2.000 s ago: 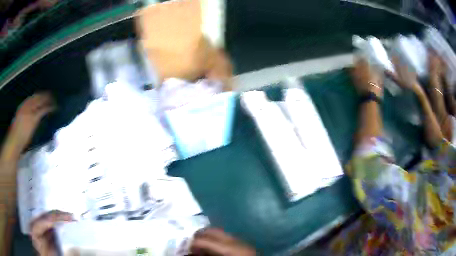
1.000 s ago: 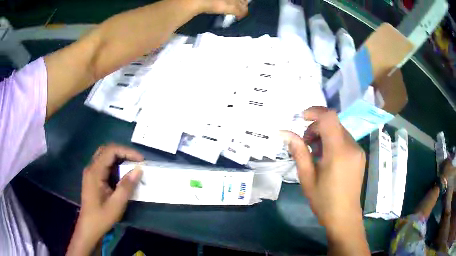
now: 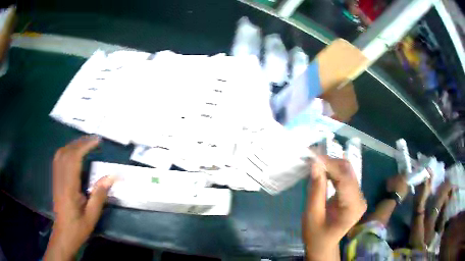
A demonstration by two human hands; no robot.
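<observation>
A long narrow white product carton (image 3: pixel 155 187) with a small green picture lies on the dark green surface near me. My left hand (image 3: pixel 79 186) is around its left end, the thumb on its top face. My right hand (image 3: pixel 334 196) pinches the right end of a white printed leaflet (image 3: pixel 285 165) between thumb and fingers, right of the carton. The leaflet overlaps the right edge of the leaflet pile (image 3: pixel 168 109). The picture is blurred, so the carton's flaps are hard to tell.
An open blue and white supply box (image 3: pixel 301 99) with brown cardboard flaps stands behind on the right. Waiting cartons (image 3: pixel 354 158) stand behind my right hand. Translucent pouches (image 3: pixel 275 58) are behind the pile. Other workers' hands (image 3: pixel 397 188) are at the far right.
My right hand now holds a leaflet drawn from the pile's right side. The lilac-sleeved arm has left the pile. The view has shifted, and my left hand stays at the carton.
</observation>
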